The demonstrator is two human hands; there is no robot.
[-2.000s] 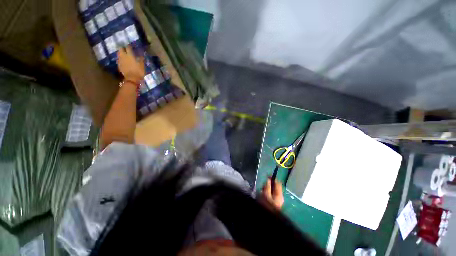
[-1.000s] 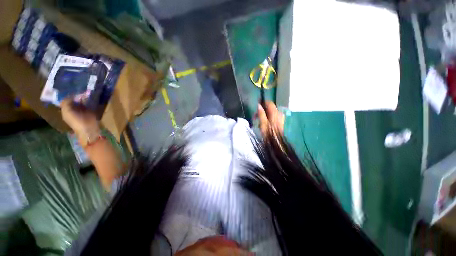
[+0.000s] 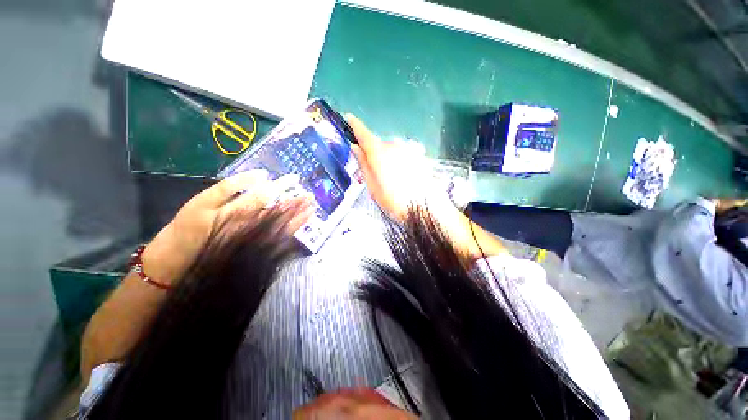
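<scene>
A blue and white retail box (image 3: 305, 164) is held tilted in front of my chest, its printed face up. My left hand (image 3: 221, 209), with a red bracelet at the wrist, grips the box from its left and lower side; hair hides part of the fingers. My right hand (image 3: 379, 168) is at the box's upper right edge, closed around a thin black stick-like tool (image 3: 335, 123) whose end lies over the box corner. I cannot tell whether it is a pen or a cutter.
Yellow-handled scissors (image 3: 234, 131) lie beside a large white block (image 3: 213, 49) on the green bench (image 3: 394, 66). Stacked retail boxes (image 3: 535, 139) stand to the right. Beyond are loose white-blue pieces (image 3: 649, 171) and a coworker's sleeve (image 3: 697, 254). Clear plastic (image 3: 447, 176) shows by my right arm.
My left hand has brought the retail box from the open carton to my chest, where my right hand now meets it. The view has turned right; the carton is out of view.
</scene>
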